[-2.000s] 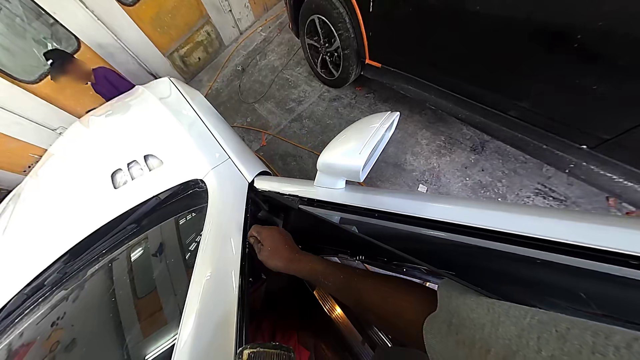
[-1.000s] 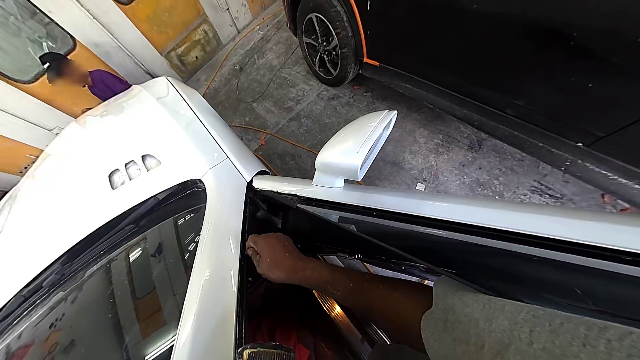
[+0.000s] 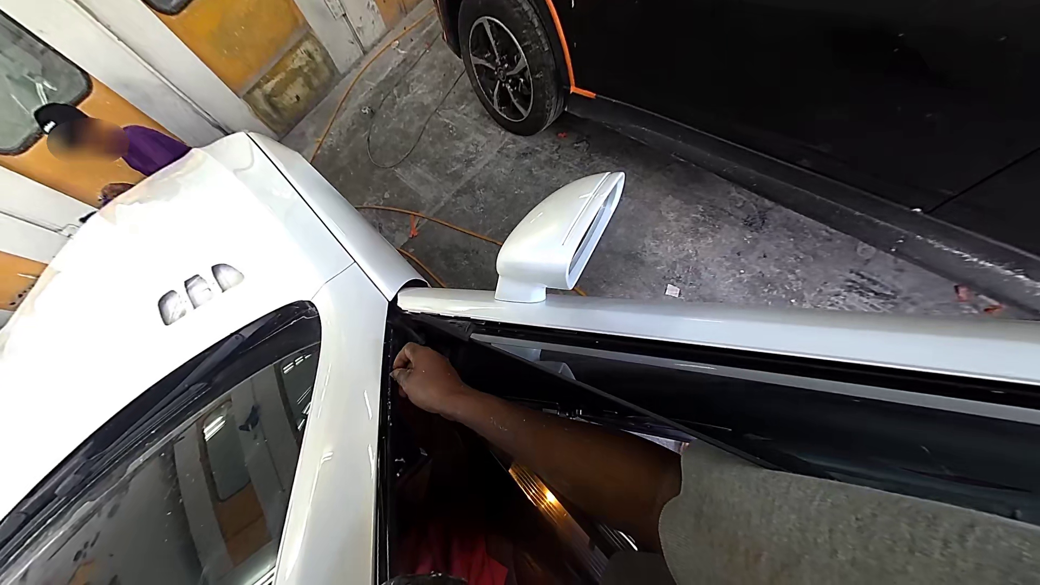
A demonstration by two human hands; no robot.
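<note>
My right hand (image 3: 426, 378), its arm coming in from the lower right in a grey sleeve (image 3: 812, 520), is at the inner edge of the white car's windshield pillar (image 3: 345, 406). Its fingers are bent together against the dark edge trim; whether something thin is between them cannot be made out. Just beyond the hand, the front end of the white car door (image 3: 731, 321) stands close to the pillar, with a white side mirror housing (image 3: 552, 236) on top. My left hand is not in view.
The white hood (image 3: 203, 219) with its vents lies ahead left. A person (image 3: 154, 150) in a purple top and dark cap is beyond it. Past the door are a black vehicle (image 3: 772, 97) and an orange hose (image 3: 439, 221) on the concrete floor (image 3: 691, 219).
My right hand has moved a little up along the pillar's edge, toward the door's front end. The door and mirror look unchanged.
</note>
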